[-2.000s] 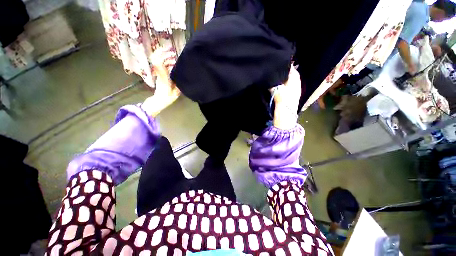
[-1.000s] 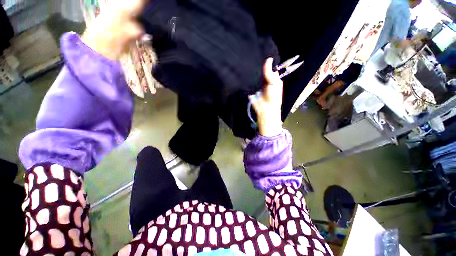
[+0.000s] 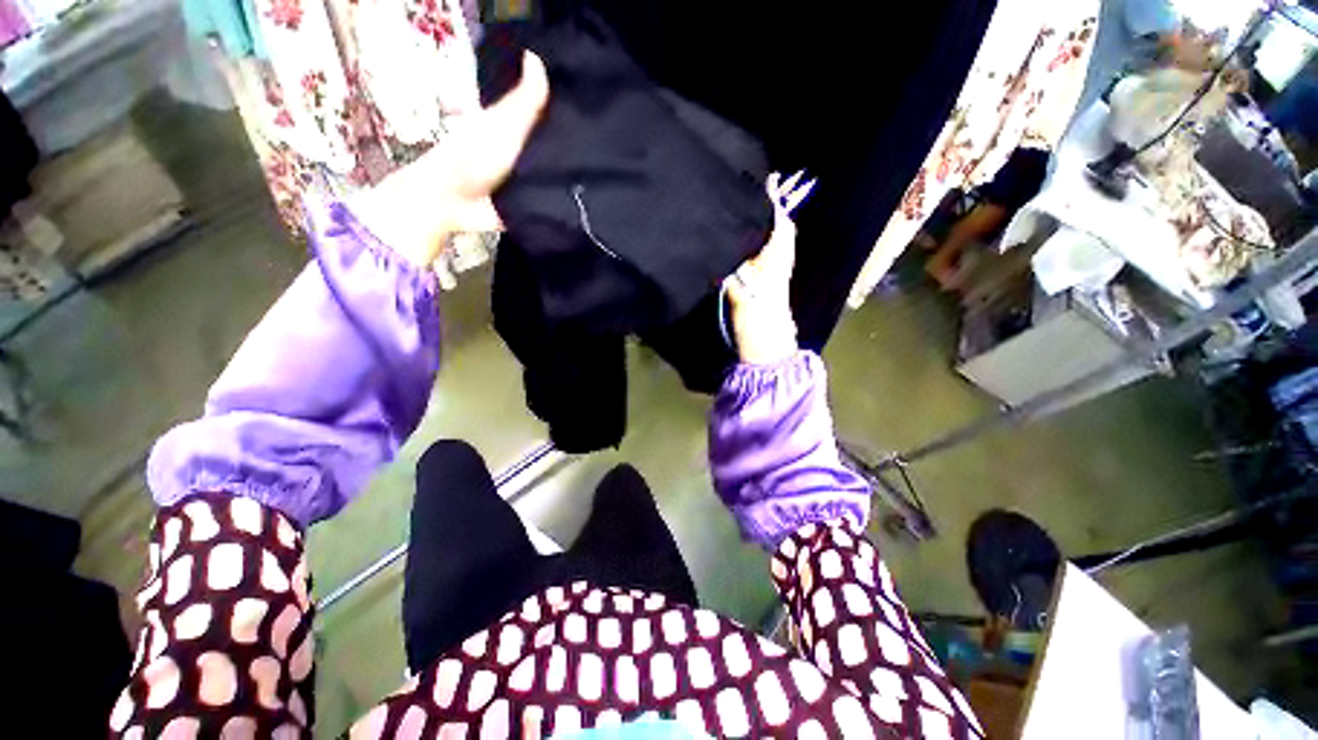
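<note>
A black garment (image 3: pixel 636 217) hangs in front of me with its cloth spread between my hands. A pale curved thread (image 3: pixel 593 224) lies on it. My left hand (image 3: pixel 470 152) is at the cloth's left edge, thumb raised; its fingers are partly hidden. My right hand (image 3: pixel 763 282) is at the right edge, with small thread snips (image 3: pixel 791 188) whose pale blades point up past the fingers. A pale blue loop shows by the right wrist.
Floral garments (image 3: pixel 961 159) hang to the right and others (image 3: pixel 383 87) to the left. A metal rack bar (image 3: pixel 492 492) runs low near my legs. A carton (image 3: pixel 1062 347), a cloth-laden table and part of a person are at the right. A white board edge (image 3: pixel 1099 665) is at the lower right.
My left hand rose to the upper left, then came back down toward the cloth. The snips' blades came into view at my right hand. The pale thread now shows clearly on the cloth.
</note>
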